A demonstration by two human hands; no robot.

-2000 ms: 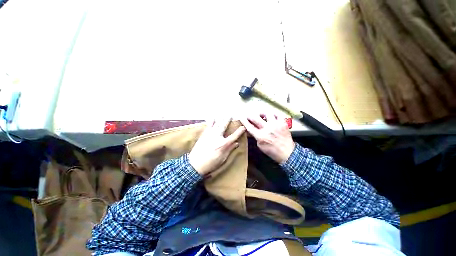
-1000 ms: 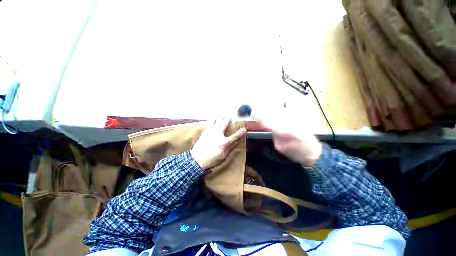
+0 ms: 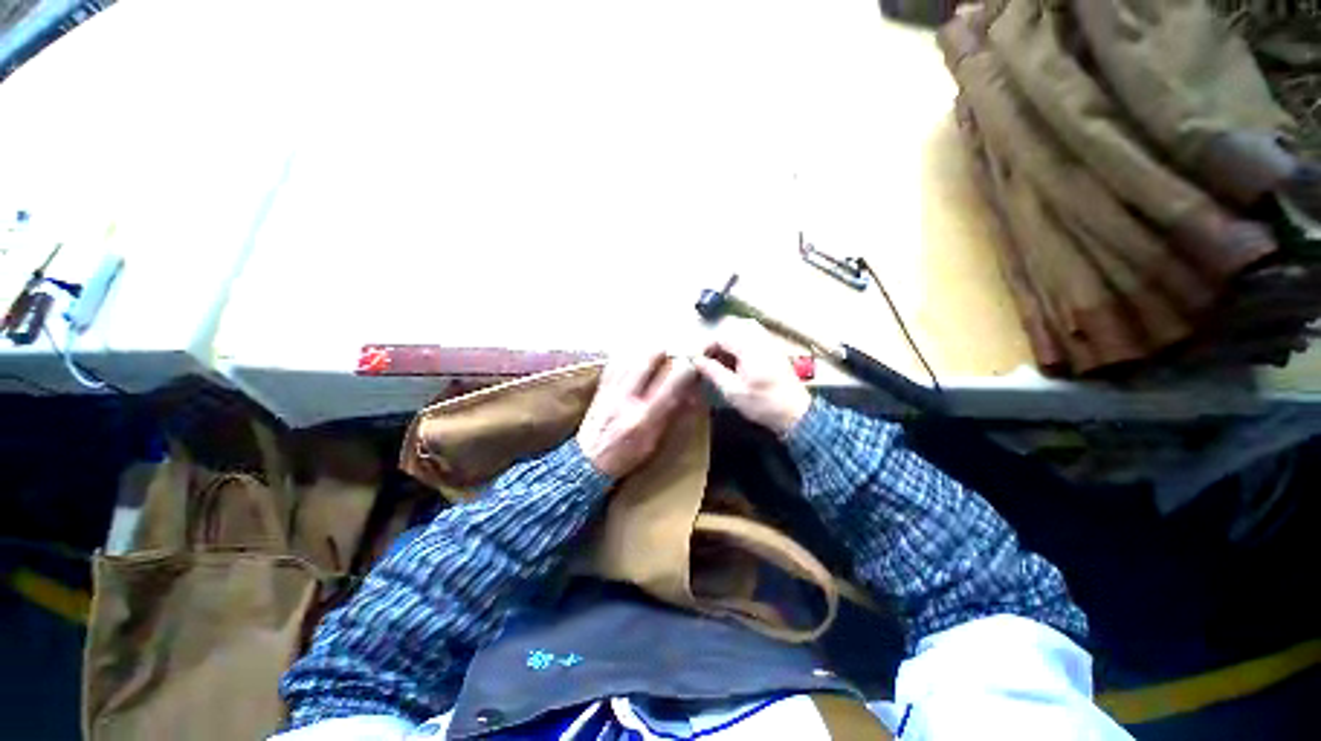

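Observation:
A tan-brown tote bag lies across the lap, its top edge up against the bench edge and a handle loop hanging toward the right. My left hand grips the bag's rim. My right hand pinches the same rim beside it, fingers close together. The fingertips hide the exact spot held. A hammer lies on the bench just beyond my right hand, its dark head pointing left.
A corded metal tool lies behind the hammer. A pile of brown bag pieces is at the right. A red strip runs along the bench edge. Another tote is low at the left. A small device with a cord is at far left.
A second ago my right hand was blurred and off the rim, at the hammer; now it is back at the rim and the hammer lies flat. The view has shifted slightly.

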